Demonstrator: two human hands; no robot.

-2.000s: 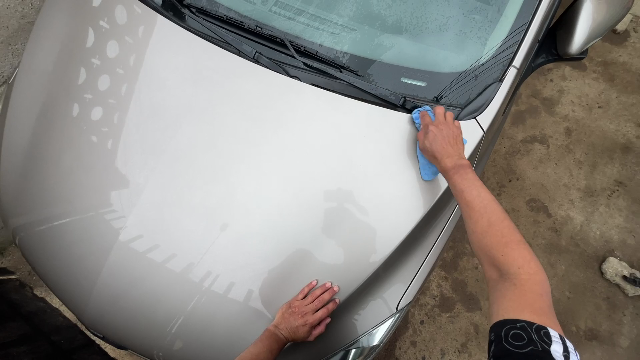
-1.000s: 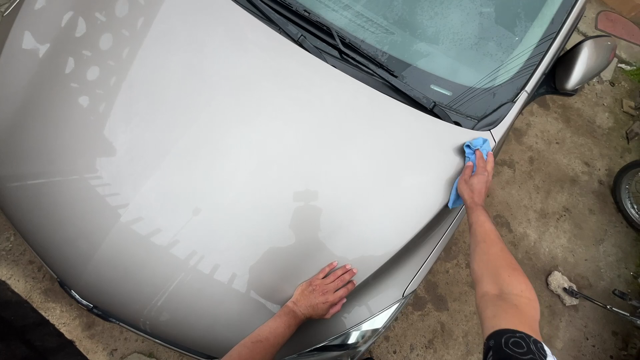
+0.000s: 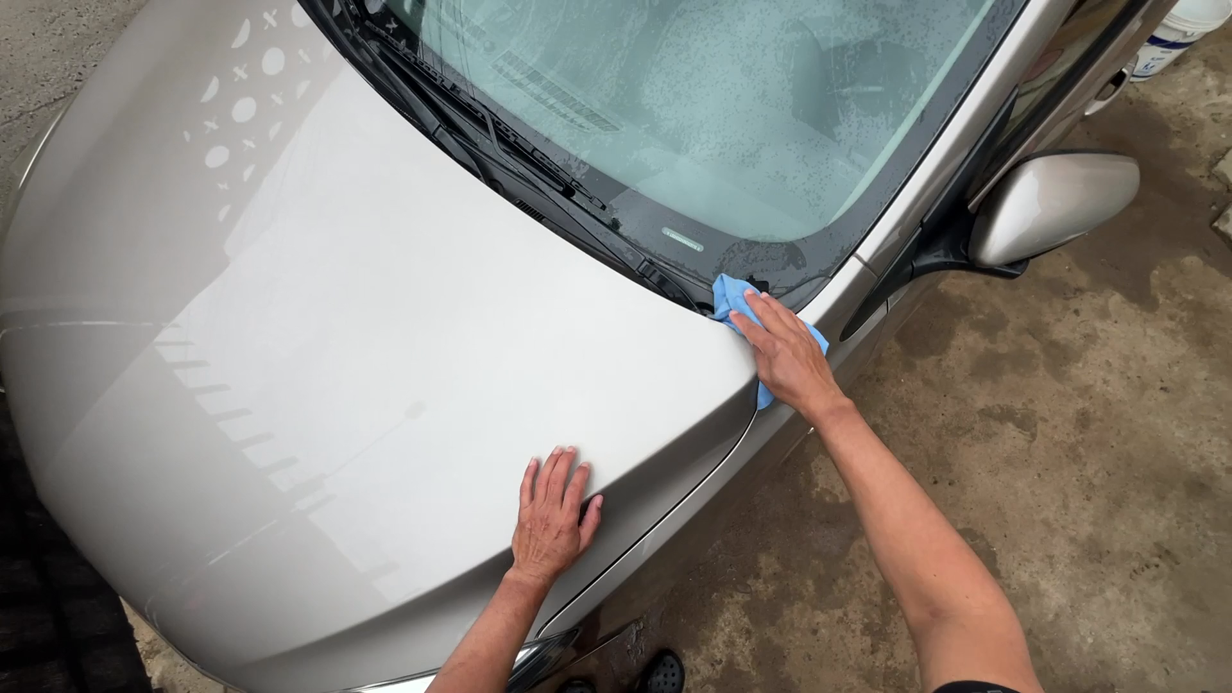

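Note:
A beige car's hood (image 3: pixel 423 318) fills the left and middle of the view. My right hand (image 3: pixel 789 361) presses a blue cloth (image 3: pixel 733 294) onto the hood's rear corner, by the base of the windshield (image 3: pixel 712 106). Parts of the cloth stick out past the fingers and below the palm. Flat on the hood near its side edge rests my left hand (image 3: pixel 555 515), fingers a little apart and holding nothing. Droplets cover much of the windshield glass.
Black wiper arms (image 3: pixel 539 164) lie along the windshield base. A side mirror (image 3: pixel 1059 207) juts out at the right. Beyond it stands a white bucket (image 3: pixel 1179 34) on the stained concrete ground (image 3: pixel 1088 433). A headlight (image 3: pixel 544 659) and a dark clog (image 3: pixel 662 671) show at the bottom.
The right hand has moved with the blue cloth from the hood's side edge to its rear corner at the windshield. The left hand has moved back along the hood's edge. The view has shifted.

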